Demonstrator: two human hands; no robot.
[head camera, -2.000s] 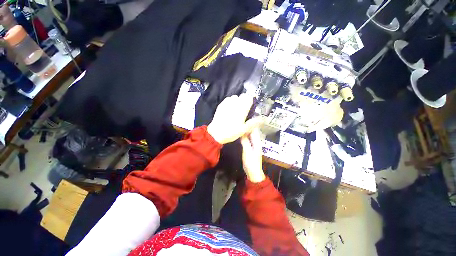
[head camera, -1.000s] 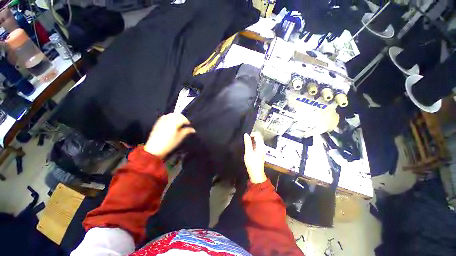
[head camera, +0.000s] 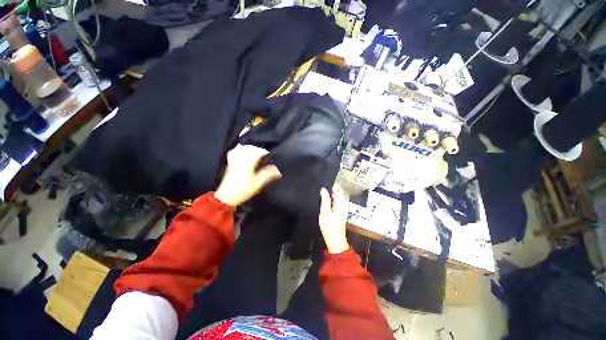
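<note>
A black garment piece (head camera: 299, 159) lies over the left part of the machine table and hangs down over my lap. Its right edge runs along the needle area of the white JUKI overlock machine (head camera: 408, 126). My left hand (head camera: 244, 174) is on the left part of the cloth, thumb apart from the fingers; some fingertips are hidden by the hand and folds. My right hand (head camera: 333, 216) is upright at the cloth's right edge, just below the needle area, its fingers close together. A large spread of black panels (head camera: 179, 99) lies to the left of the machine.
The machine table (head camera: 465, 249) has dark scraps on it. Thread stand holders (head camera: 558, 136) are at the upper right. A side table with bottles (head camera: 40, 73) is at the far left. A wooden stool (head camera: 76, 292) is at the lower left. Dark cloth heaps lie on the floor at right.
My left hand left the needle area, went left, then shifted slightly right and up with folded cloth. My right hand stayed near the table's front edge. The cloth now spreads left of the machine.
</note>
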